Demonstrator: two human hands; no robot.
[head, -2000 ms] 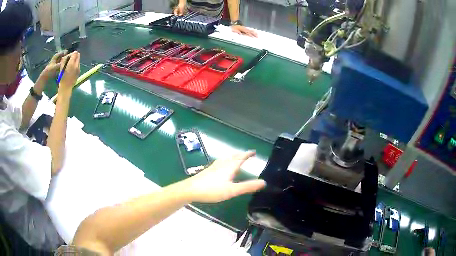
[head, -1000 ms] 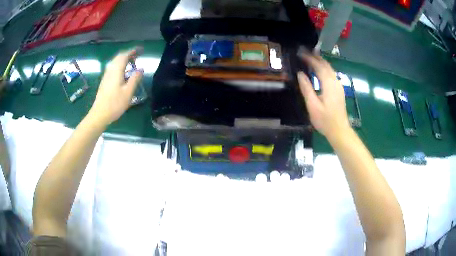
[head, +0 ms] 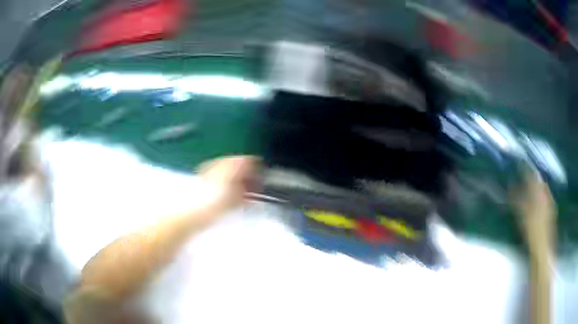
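Observation:
The whole frame is strongly blurred. The black press machine [head: 355, 133] stands right of centre, with a red button [head: 375, 230] between two yellow arrows on its front panel. No phone part or nest can be made out on its black platform. My left hand [head: 231, 177] is at the machine's left front corner; its fingers are too blurred to read. My right hand [head: 534, 199] is at the far right, over the belt's near edge, apart from the machine; its fingers are also blurred.
Blurred phone parts [head: 172, 131] lie on the green belt [head: 215, 126] at left, and more pale-blue streaks show at right. A red tray [head: 133, 25] is at the upper left. White covering [head: 266, 285] lies nearest me. A person's arm [head: 16, 145] is at the left edge.
The view has swung and blurred. My left hand has come to the machine's left front corner; my right hand has moved away to the right. The nest with its phone part no longer shows.

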